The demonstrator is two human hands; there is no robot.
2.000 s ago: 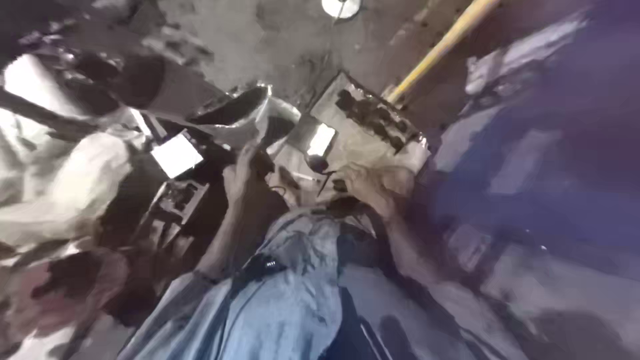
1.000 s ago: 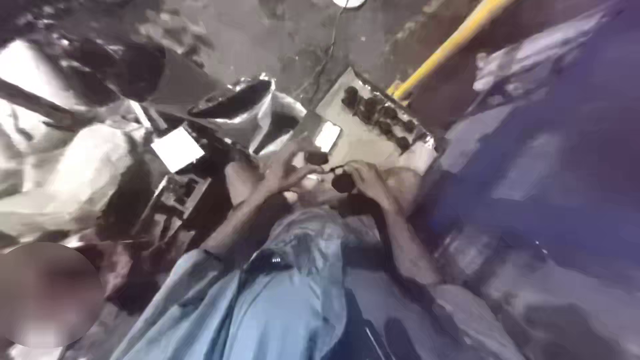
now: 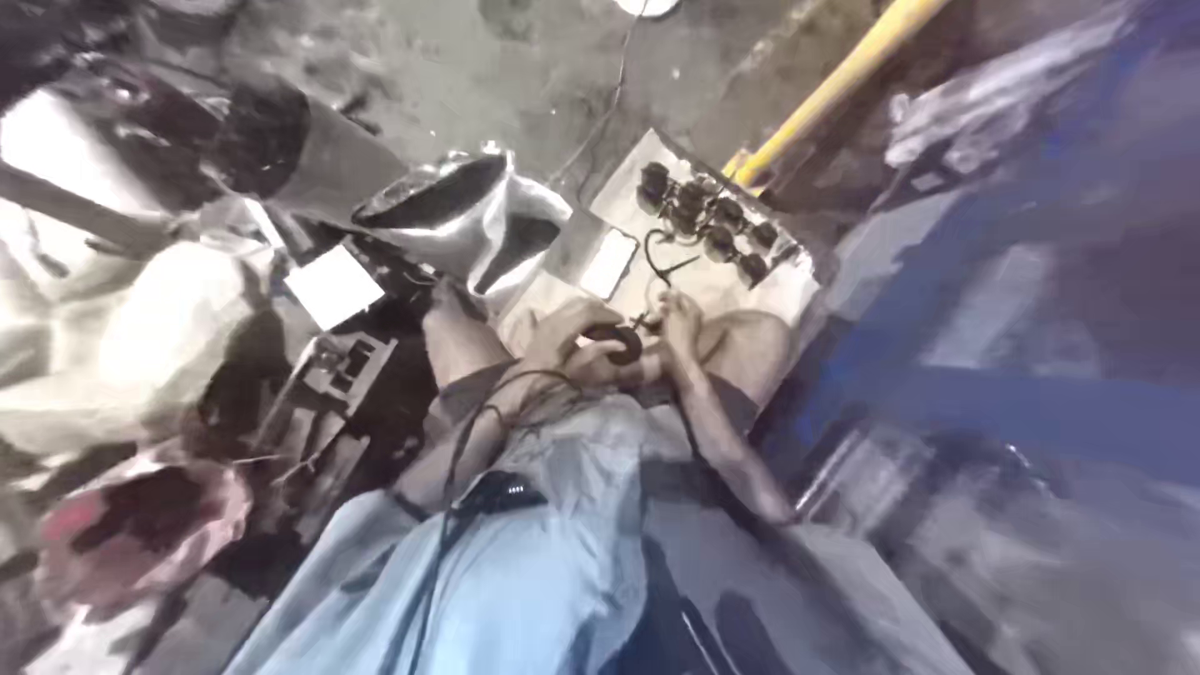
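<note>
Close to my lap, my left hand point(image 3: 577, 342) is closed around a dark round part point(image 3: 621, 345). My right hand point(image 3: 678, 323) is just beside it, fingers bent at a small dark thin piece point(image 3: 643, 322), which it seems to pinch; the blur hides its exact grip. Beyond my hands lies a light board point(image 3: 741, 286) bearing several dark round parts point(image 3: 689, 208) in rows near its far edge. A thin dark curved wire or cord point(image 3: 661, 262) rests on the board above my right hand. Left of it is a bright white rectangle point(image 3: 608, 264) on a grey surface.
An open silvery bag point(image 3: 525, 220) lies beyond my left knee. Further left are a white square point(image 3: 335, 288), a metal frame part point(image 3: 349, 370), pale sacks point(image 3: 178, 328) and a reddish basin point(image 3: 141, 525). A yellow pole point(image 3: 834, 89) slants away behind the board; blue material point(image 3: 1012, 375) spreads at right.
My right hand has moved a little apart from the dark round part that was beside it; that part is now in my left hand. The curved cord on the board has come into plain view.
</note>
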